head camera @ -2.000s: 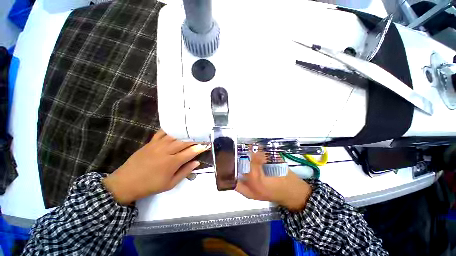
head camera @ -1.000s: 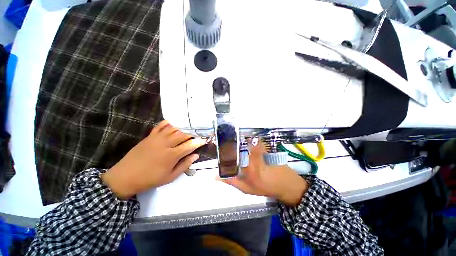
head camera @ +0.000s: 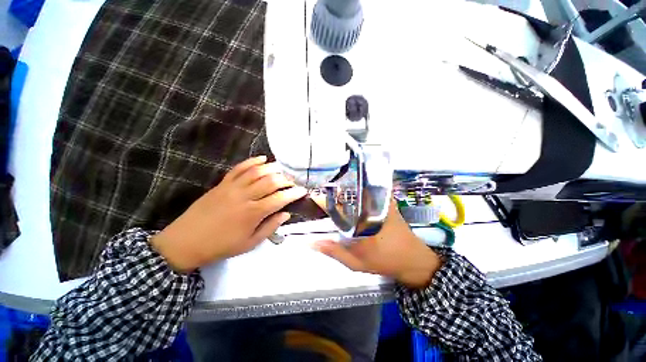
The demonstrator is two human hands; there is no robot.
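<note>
A dark plaid fabric panel (head camera: 156, 106) lies flat left of the white sewing machine head (head camera: 411, 92). My left hand (head camera: 230, 212) lies palm down on the panel's right edge, its fingertips by the needle area, pressing the cloth. A small dark piece of cloth (head camera: 306, 210) shows at those fingertips. My right hand (head camera: 379, 244) is on the other side of the needle area, thumb pointing left; its fingers are partly hidden behind the shiny metal guard (head camera: 361, 191). The needle and presser foot cannot be made out clearly.
Scissors with yellow (head camera: 453, 211) and green handle loops lie behind my right hand. A black flat case (head camera: 545, 223) lies farther right. Large pale tweezers (head camera: 559, 95) rest on the machine head across a black band. A measuring scale (head camera: 297, 305) runs along the table's front edge.
The machine head appears farther right in view. The upright guard now looks like an open loop instead of a narrow strip. Both hands stay beside the needle area; my right thumb is spread leftward.
</note>
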